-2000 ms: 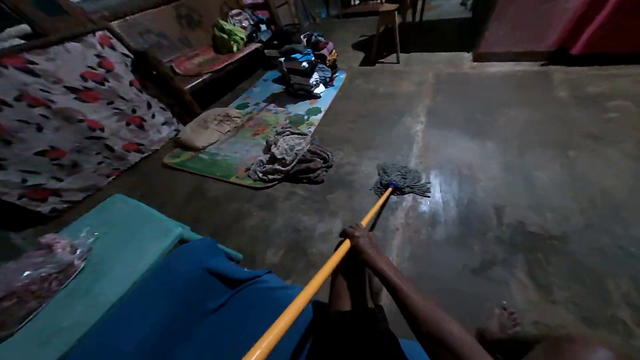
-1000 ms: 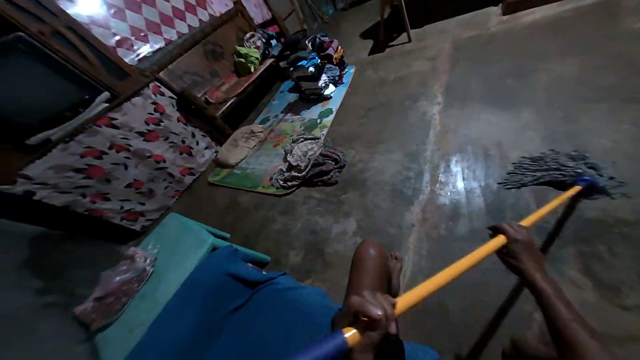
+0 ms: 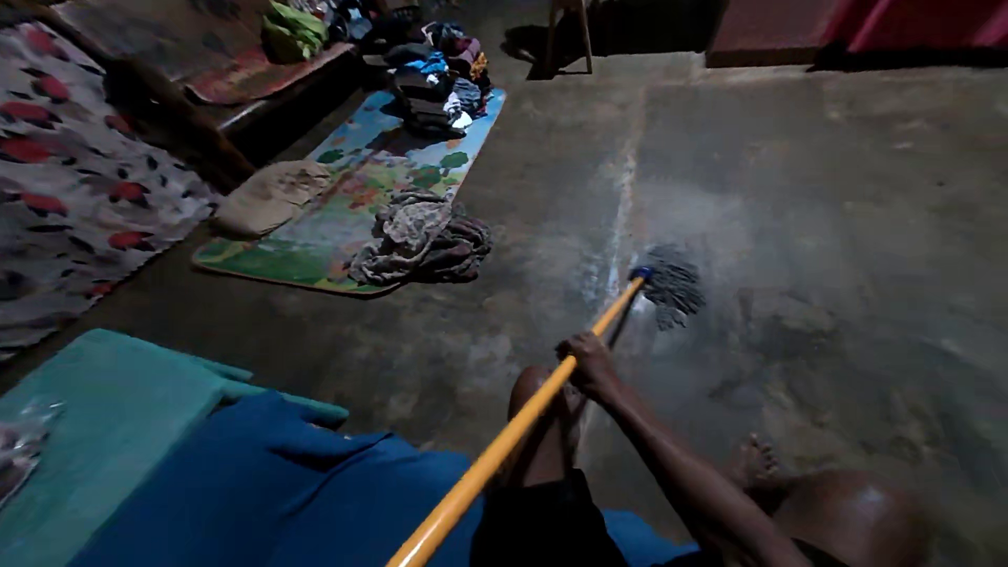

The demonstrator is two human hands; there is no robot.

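Observation:
My right hand (image 3: pixel 589 366) is closed around the yellow handle of a string mop (image 3: pixel 480 468), partway down its length. The handle slants from the bottom edge up to a blue socket joined to the grey mop head (image 3: pixel 673 285), whose strands lie spread on the concrete floor (image 3: pixel 787 236). The upper end of the handle runs out of the bottom of the view. My left hand is not in view.
A printed mat (image 3: pixel 315 264) at left holds a crumpled cloth (image 3: pixel 417 236), a beige cushion (image 3: pixel 272 197) and piled clothes (image 3: pixel 433 87). Blue fabric (image 3: pixel 260 488) and a green table (image 3: pixel 102 409) are close at lower left. Wooden stool legs (image 3: pixel 587 39) stand at the top.
The mop head has come back leftward from the far right of the floor, with my right hand on the handle. My left hand, seen on the upper handle one second ago, is out of view.

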